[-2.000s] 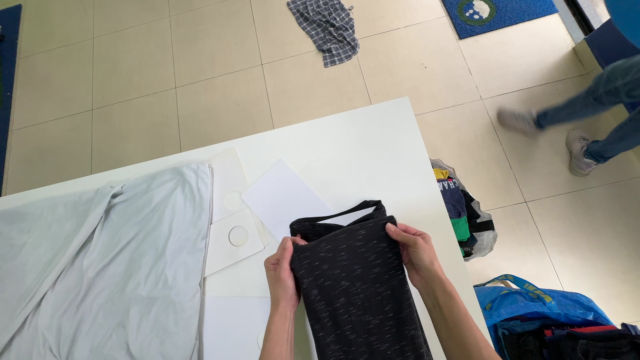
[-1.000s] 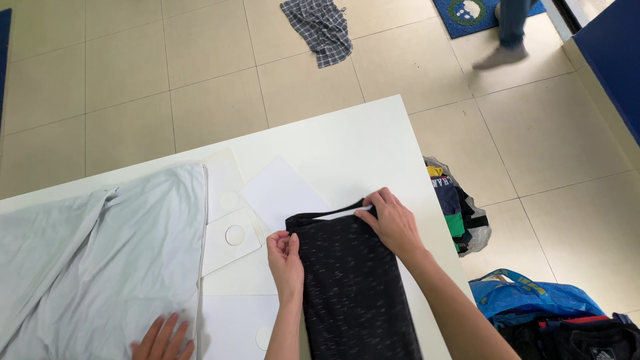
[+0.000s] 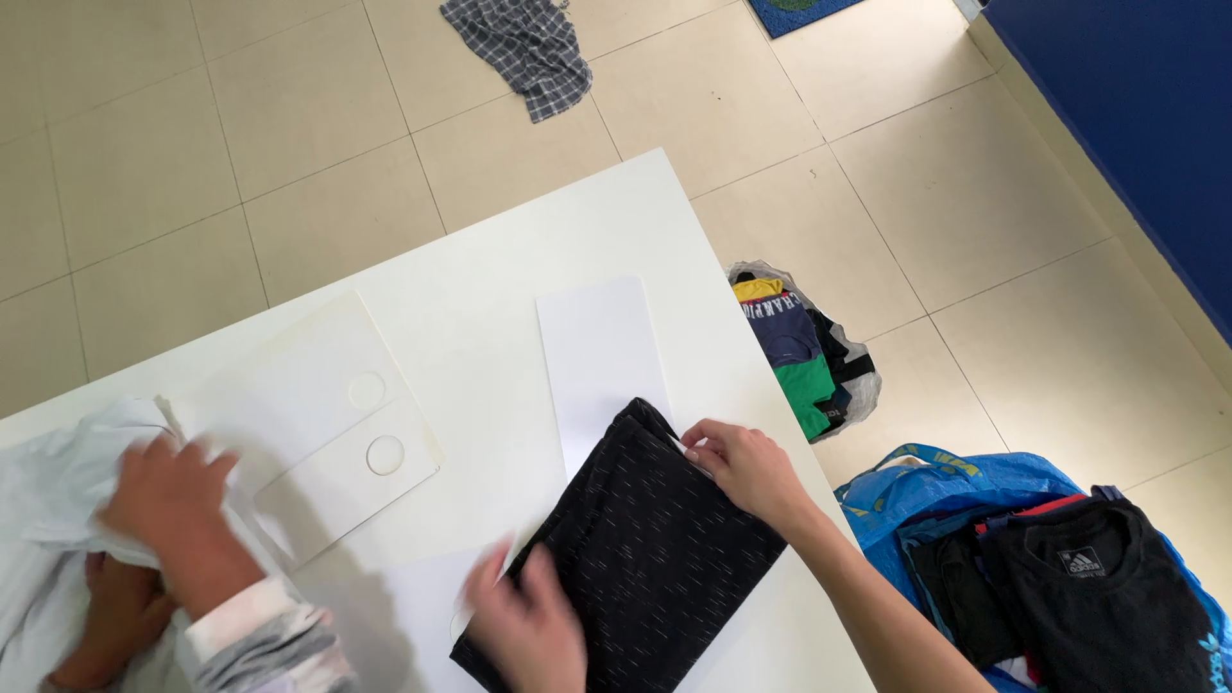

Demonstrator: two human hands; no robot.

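A black garment with light flecks (image 3: pixel 654 549) lies at a slant on the white table (image 3: pixel 481 260), folded into a long rectangle. My right hand (image 3: pixel 746 472) pinches its upper right edge, where a strip of white shows. Blurred by motion, my left hand (image 3: pixel 529 616) is over the garment's lower left side, fingers spread; contact with the cloth cannot be told. A white board (image 3: pixel 602 356) lies partly under the garment's top end. Left of it are flat white boards with round cut-outs (image 3: pixel 346 481).
Another person's hands (image 3: pixel 173 520) handle a pale cloth (image 3: pixel 58 481) at the left. On the floor are a checked cloth (image 3: pixel 529 58), a bag of clothes (image 3: pixel 794 356) and a blue bag (image 3: pixel 943 472) holding a black T-shirt (image 3: pixel 1088 577). A blue wall (image 3: pixel 1136 125) stands right.
The black garment has turned to a slant. My left hand has left its upper left corner and moved down. The other person's hands have come onto the pale cloth; the walking person is out of view.
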